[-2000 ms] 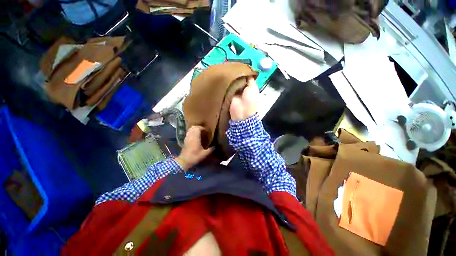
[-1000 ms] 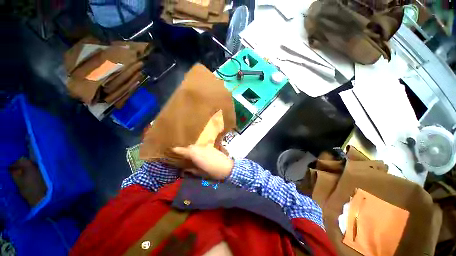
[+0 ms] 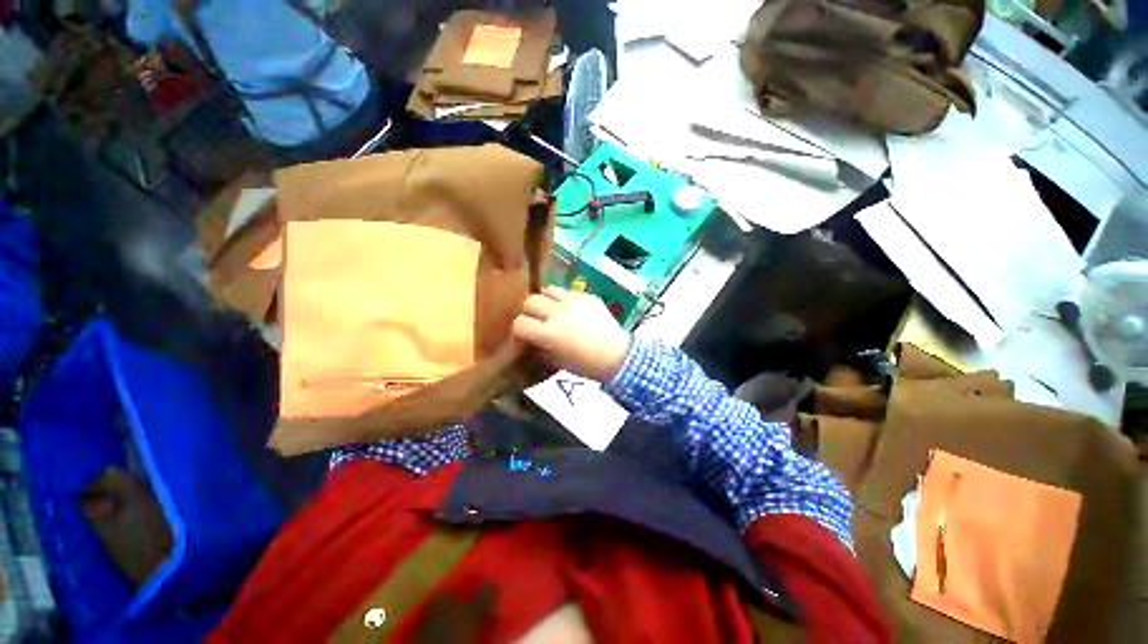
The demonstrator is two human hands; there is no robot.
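A brown bag body [image 3: 416,183] is held up in front of my lap, left of centre. Its orange zip pocket panel [image 3: 378,308] faces me, with the zip line along the panel's lower edge. My right hand [image 3: 573,333] grips the right edge of the piece, fingers curled over it. My left hand is hidden behind the piece; only its checked cuff shows below. The green box [image 3: 642,214] with a dark-handled tool [image 3: 619,201] lies just behind my right hand.
Brown parts with an orange panel [image 3: 995,541] lie at the lower right. A blue bin [image 3: 95,440] is at the left. Another stack [image 3: 485,76] is at the back. White sheets [image 3: 793,176], a brown bag [image 3: 856,63] and a white fan [image 3: 1120,321] are on the right.
The bag body has been turned and opened out, so its orange panel now faces me. My right hand has moved to its right edge. My left hand has gone behind the piece.
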